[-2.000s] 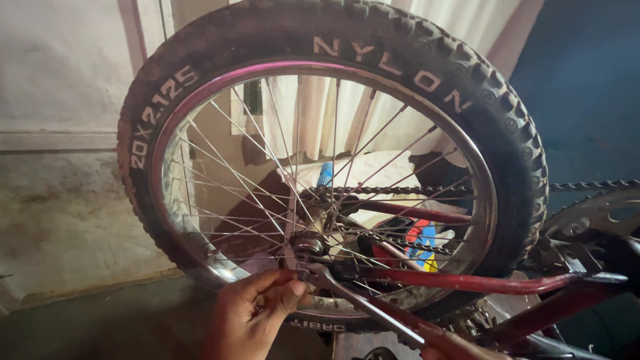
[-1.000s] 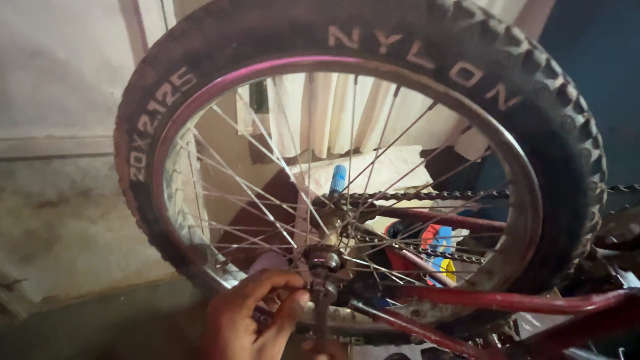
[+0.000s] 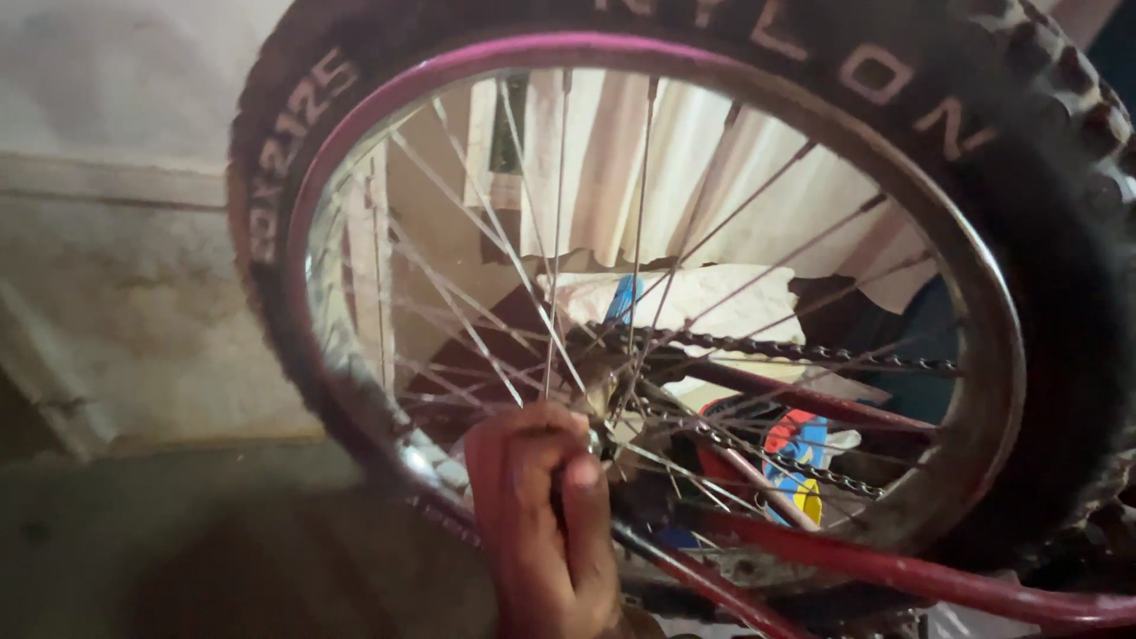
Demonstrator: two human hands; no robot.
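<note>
My left hand (image 3: 550, 515) is at the near side of the bicycle wheel's hub (image 3: 608, 435), with its fingers curled and its thumb bent in front of the axle end. Whatever lies between the fingers is hidden. A sliver of skin that seems to be my right hand (image 3: 642, 623) shows at the bottom edge, behind my left wrist; its fingers are hidden. The wheel has a knobby black tyre (image 3: 1056, 293), a metal rim (image 3: 985, 266) with a pink sheen and thin spokes. Red frame tubes (image 3: 887, 568) run right from the hub.
A bicycle chain (image 3: 799, 348) passes behind the spokes. Beyond the wheel are a pale curtain (image 3: 603, 169), a whitish cloth or sack (image 3: 737, 293), a blue object (image 3: 625, 299) and a red, blue and yellow item (image 3: 799, 461). A stained wall (image 3: 133, 311) stands left.
The silver wrench seen by the hub two seconds ago no longer shows clearly. My left hand's fingers have curled more tightly at the hub. The view has moved closer to the wheel.
</note>
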